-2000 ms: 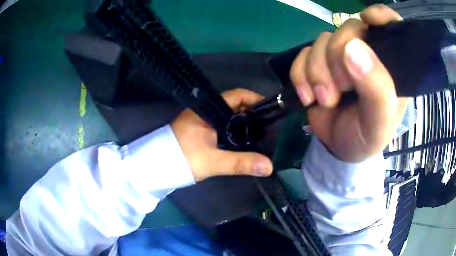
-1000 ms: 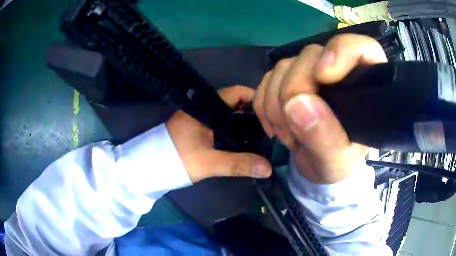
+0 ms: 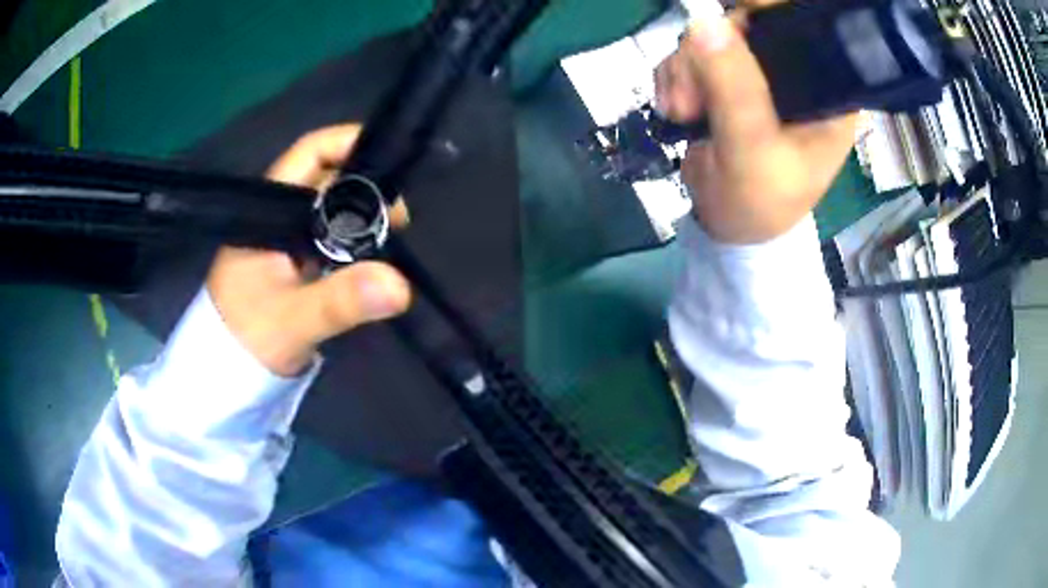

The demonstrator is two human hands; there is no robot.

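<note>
My left hand (image 3: 287, 270) grips a black three-armed base at its hub (image 3: 352, 218), which shows a shiny ring. One leg (image 3: 149, 207) runs left, one runs up, and one runs down to the right. The base is above the dark triangular fixture (image 3: 460, 276). My right hand (image 3: 753, 138) is shut around the thick dark electric screwdriver (image 3: 845, 63) at the upper right. The screwdriver is away from the hub. Small dark parts (image 3: 626, 149) lie or hang by its front end; their detail is blurred.
A green bench surface (image 3: 598, 316) with yellow lines lies beneath. A white-grey box (image 3: 621, 80) is beside my right hand. Stacked pale and black sheets (image 3: 919, 356) and a dark cord (image 3: 919, 285) are at the right. Something blue (image 3: 374, 534) is at the bottom edge.
The screwdriver in my right hand has moved off the hub, up and to the right. My left hand and the base have moved left in view, and the base's legs now point differently.
</note>
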